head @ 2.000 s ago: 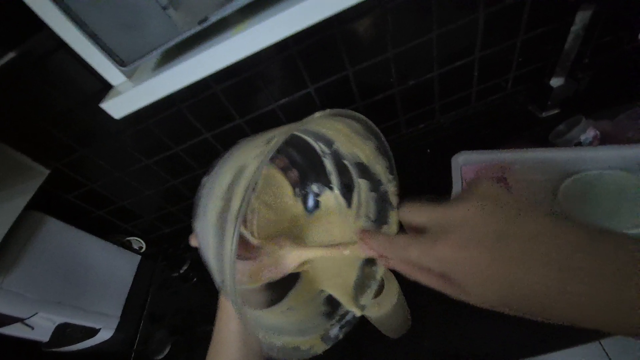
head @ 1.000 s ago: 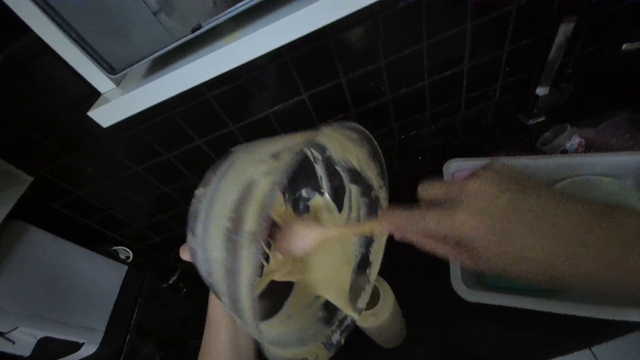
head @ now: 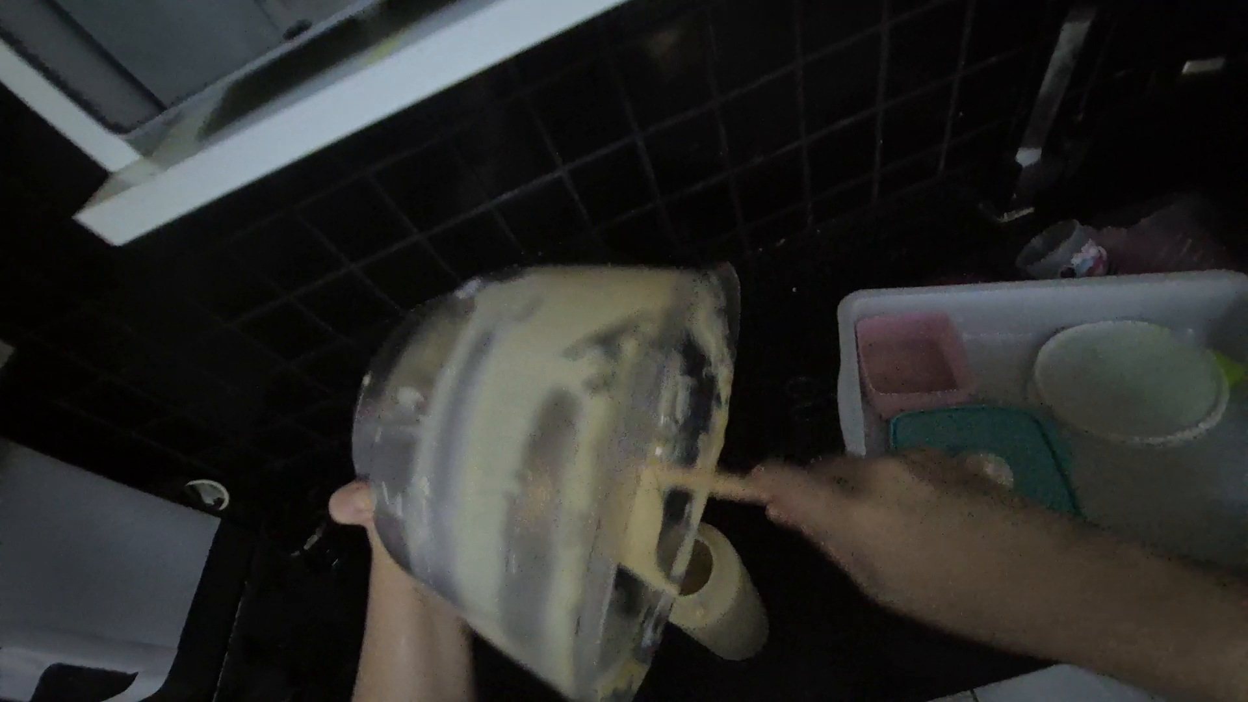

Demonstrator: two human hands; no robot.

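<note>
A large clear bowl (head: 546, 468), its wall smeared with pale yellow batter, is tilted on its side with the mouth facing right. My left hand (head: 353, 504) holds it from beneath and behind at the left; most of the fingers are hidden by the bowl. My right hand (head: 829, 507) grips the handle of a utensil (head: 717, 483), which looks wooden, and its far end is inside the bowl, out of sight. Close below the bowl's rim is a pale cylindrical container (head: 726, 604) with a round opening, partly covered by the bowl.
At the right, a white plastic tub (head: 848, 370) holds a pink square container (head: 912, 361), a teal lid (head: 975, 439) and a whitish round dish (head: 1131, 380). Behind it lies a clear cup (head: 1058, 251). A white ledge (head: 361, 107) juts out above the black tiled wall (head: 682, 146). A white appliance (head: 97, 556) stands left.
The bowl has turned, so that its outer wall now faces the view more and less of its inside shows. My right hand still holds the utensil at the bowl's mouth.
</note>
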